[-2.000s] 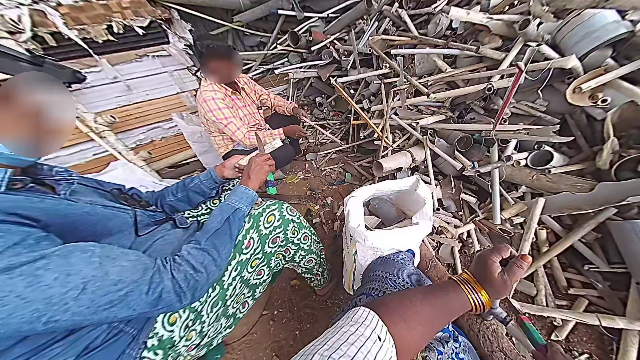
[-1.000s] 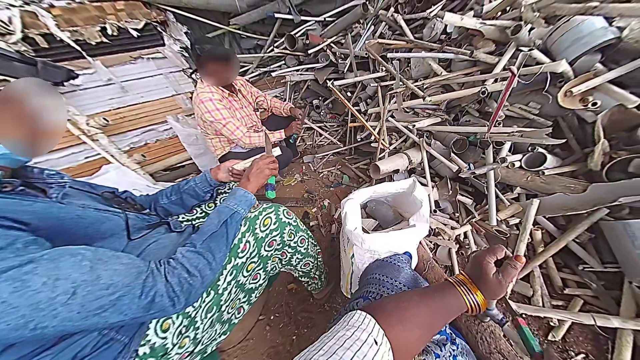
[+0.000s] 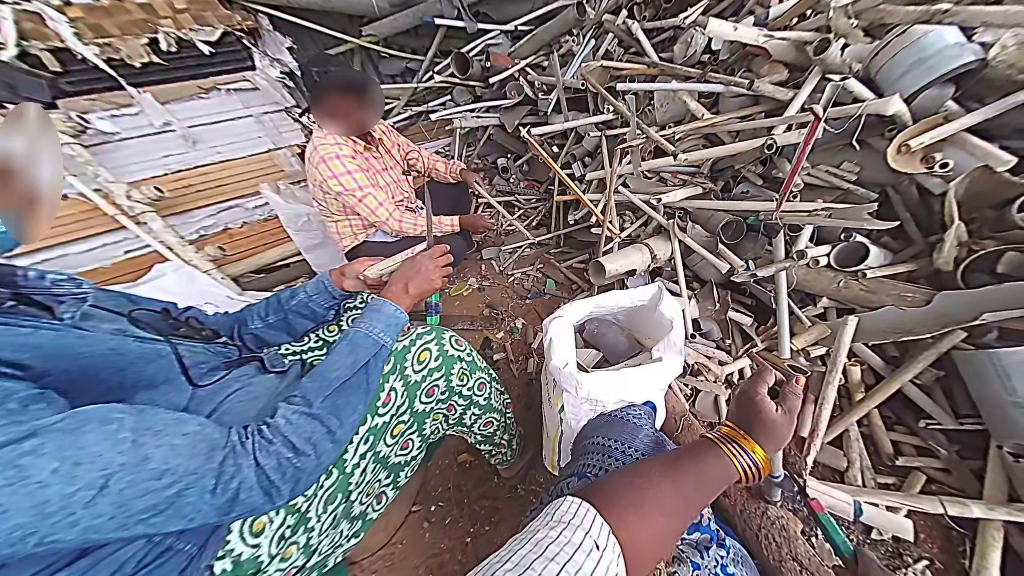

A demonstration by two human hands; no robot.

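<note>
My left hand (image 3: 766, 408), with yellow bangles on its wrist, is raised at the right, its fingers closed on a short piece of pipe (image 3: 786, 366). Below it, a tool with a green-and-red handle (image 3: 832, 528) slants up and left, its metal part partly hidden. Only a dark bit of my right hand (image 3: 870, 562) shows at the bottom edge, around the end of that handle. A white sack (image 3: 560, 384) holding grey and pale plastic scraps stands left of my left hand, beyond my knee.
A co-worker in a denim shirt sits close at left, holding a pale piece and an upright blade with a green handle. Another person in a checked shirt crouches behind. Heaped plastic pipes (image 3: 632, 260) fill the back and right. A log (image 3: 748, 504) lies beside my leg.
My left hand stays raised at the right, and a short pipe piece now shows at its fingertips. The person in the checked shirt has moved their hands apart.
</note>
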